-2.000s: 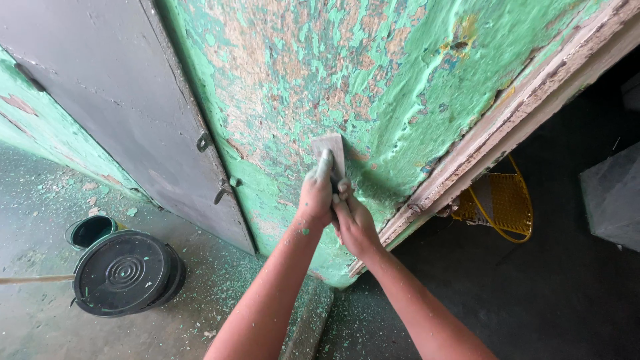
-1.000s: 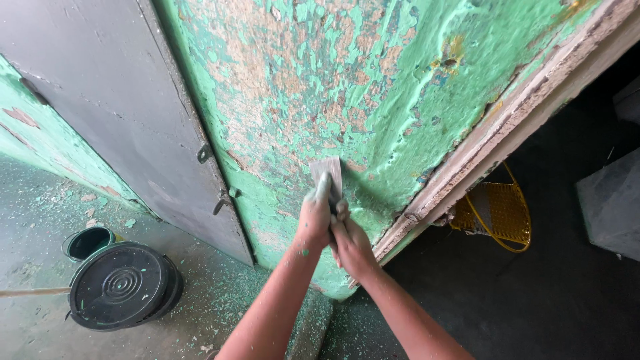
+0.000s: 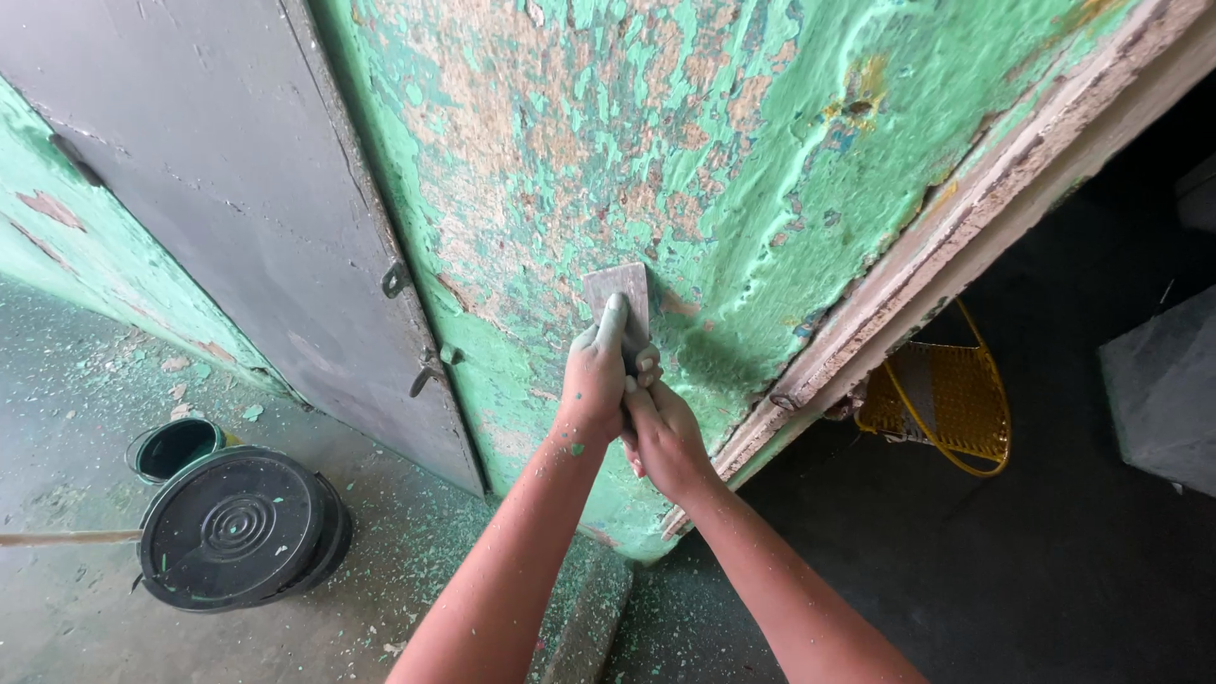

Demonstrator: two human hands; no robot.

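A flat metal scraper point(image 3: 622, 282) lies against a wall point(image 3: 532, 218) of flaking green paint, with bare patches around and above the blade. My left hand point(image 3: 597, 375) grips the scraper, its dusty thumb pressed along the blade. Just below, my right hand point(image 3: 665, 432) is closed around the lower part of the handle, touching the left. The fingers hide most of the handle. Paint flecks stick to both forearms.
A grey metal door point(image 3: 237, 209) with a latch stands at left. Below it are a lidded black bucket point(image 3: 233, 532) and a smaller bucket point(image 3: 176, 448). Paint chips litter the floor. Right of the wall's rough edge point(image 3: 950, 242) is a yellow woven chair point(image 3: 950, 404).
Both hands and the scraper stay together low on the wall, with little plain movement. The view has shifted slightly.
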